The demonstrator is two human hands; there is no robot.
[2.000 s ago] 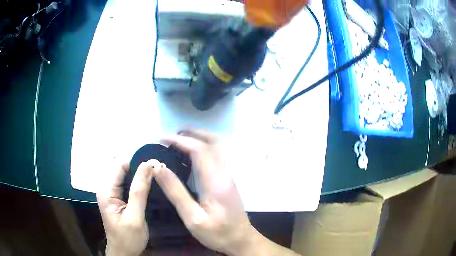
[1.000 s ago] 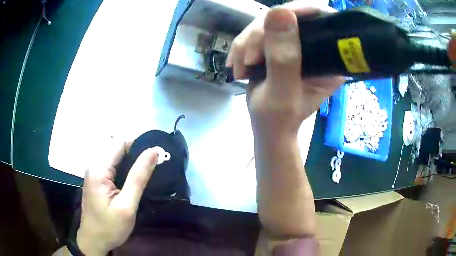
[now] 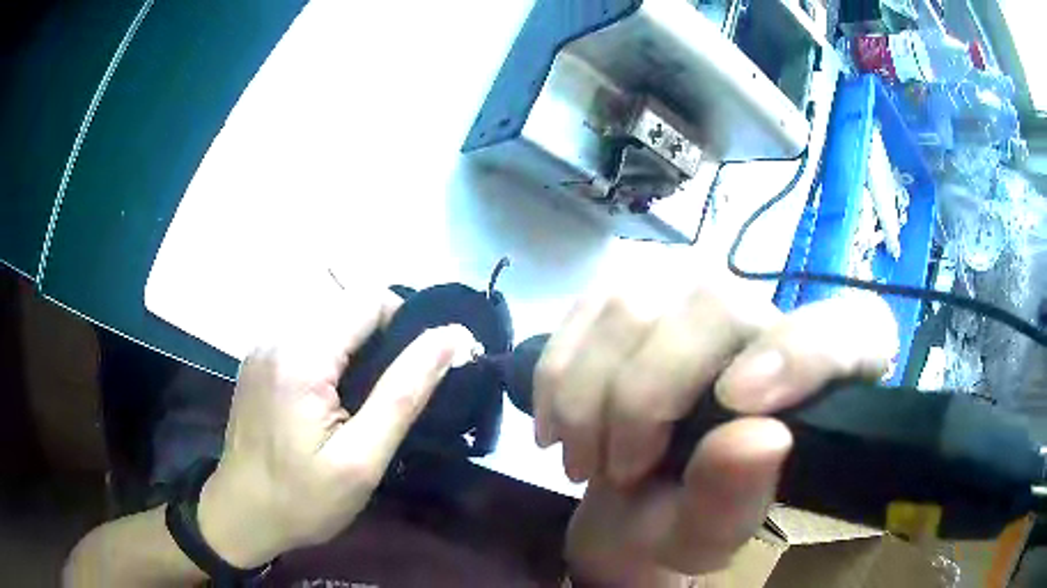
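Observation:
My left hand (image 3: pixel 304 442) grips a round black housing (image 3: pixel 427 316) at the near edge of the white mat. My left thumb presses on a small white washer (image 3: pixel 465 348) on the housing's face, mostly hidden by the thumb. A short dark wire stands up at the housing's far side. My right hand (image 3: pixel 677 425) is wrapped around a black electric screwdriver (image 3: pixel 907 442) lying roughly sideways, its front end pointing left at the washer. The bit tip and any screw are too small to make out.
A pale metal screw feeder (image 3: pixel 735 98) stands on the white mat (image 3: pixel 344 149) beyond my hands. A blue bin (image 3: pixel 844 195) is at the right, with a dark cord across it. Clear plastic bags (image 3: pixel 976 195) lie beyond. An open cardboard box (image 3: pixel 821 559) is below the bench edge.
My right hand has taken hold of the hanging screwdriver, then brought it from the feeder down to the housing. My left hand keeps the housing; its thumb stays at the washer. The view has shifted.

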